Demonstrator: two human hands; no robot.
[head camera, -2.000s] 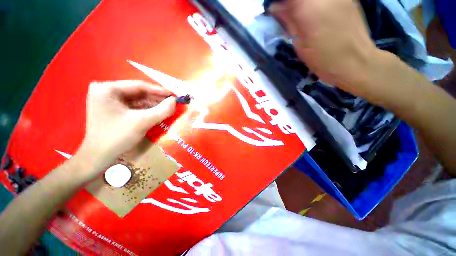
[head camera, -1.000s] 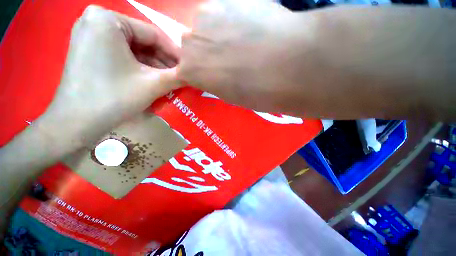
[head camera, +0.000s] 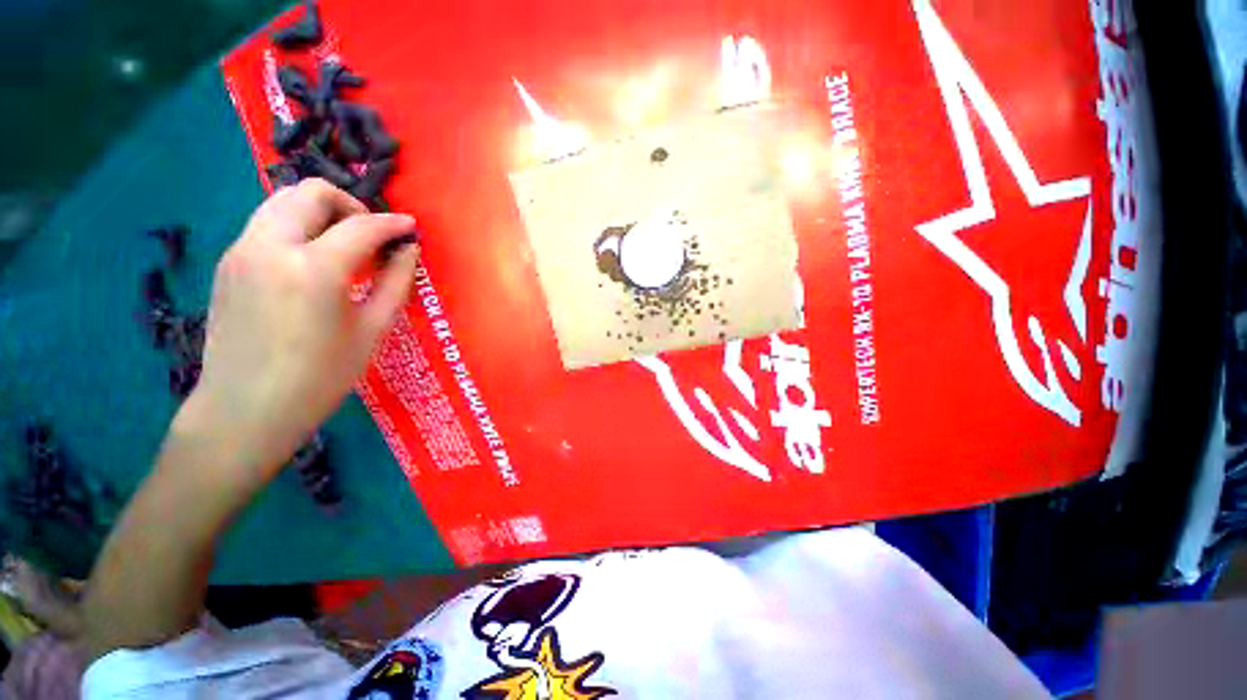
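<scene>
My left hand (head camera: 294, 294) is at the left edge of the red printed carton panel, just below a pile of small black moulded parts (head camera: 328, 116). Its thumb and forefinger pinch a small black part (head camera: 398, 246), mostly hidden by the fingertips. A tan cardboard patch (head camera: 745, 233) lies on the red carton panel (head camera: 615, 472), right of my hand. A round white spot (head camera: 654, 254) sits on the patch with brown specks around it. My right hand is out of the picture.
More dark parts (head camera: 171, 328) lie in clumps on the green tabletop (head camera: 363, 513) at the left, partly behind my forearm. A black tray rim (head camera: 1183, 274) runs along the right edge. Part of a blue bin (head camera: 964, 547) shows below the panel. My printed white shirt fills the bottom.
The view has turned and shifted left. My left hand has moved from beside my right hand to the pile at the panel's left edge. My right hand has left the picture.
</scene>
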